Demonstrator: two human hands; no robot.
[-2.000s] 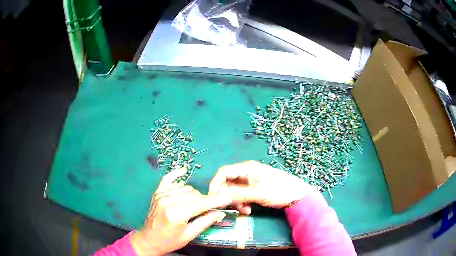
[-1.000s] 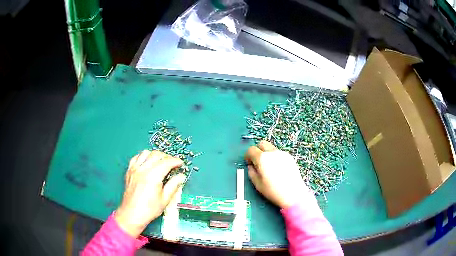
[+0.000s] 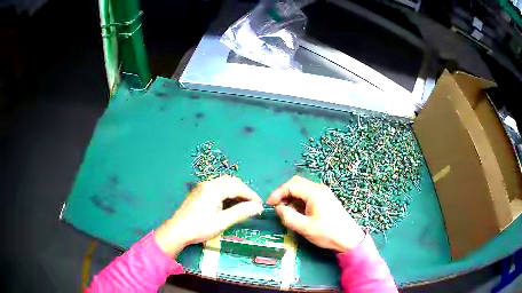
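My left hand (image 3: 213, 207) and my right hand (image 3: 313, 213) meet just behind the circuit board, fingertips nearly touching. Something tiny shows between the fingertips, likely a leaded component (image 3: 267, 208); which hand holds it is unclear. The green circuit board (image 3: 252, 234) lies at the near mat edge between two pale cream strips (image 3: 287, 262), with a dark reddish block (image 3: 265, 261) at its right. The small component pile (image 3: 213, 161) is behind my left hand, partly hidden by it. The large component pile (image 3: 366, 166) is behind and right of my right hand.
An open cardboard carton (image 3: 466, 171) stands at the right. A silver-grey frame (image 3: 297, 91) with a crumpled clear plastic bag (image 3: 266, 35) on it lies at the back. A green post (image 3: 129, 48) stands at the back left. The green mat (image 3: 131, 166) is stained.
My left hand has moved right from the small pile and my right hand has left the edge of the large pile; they have come together behind the board. The view has shifted slightly.
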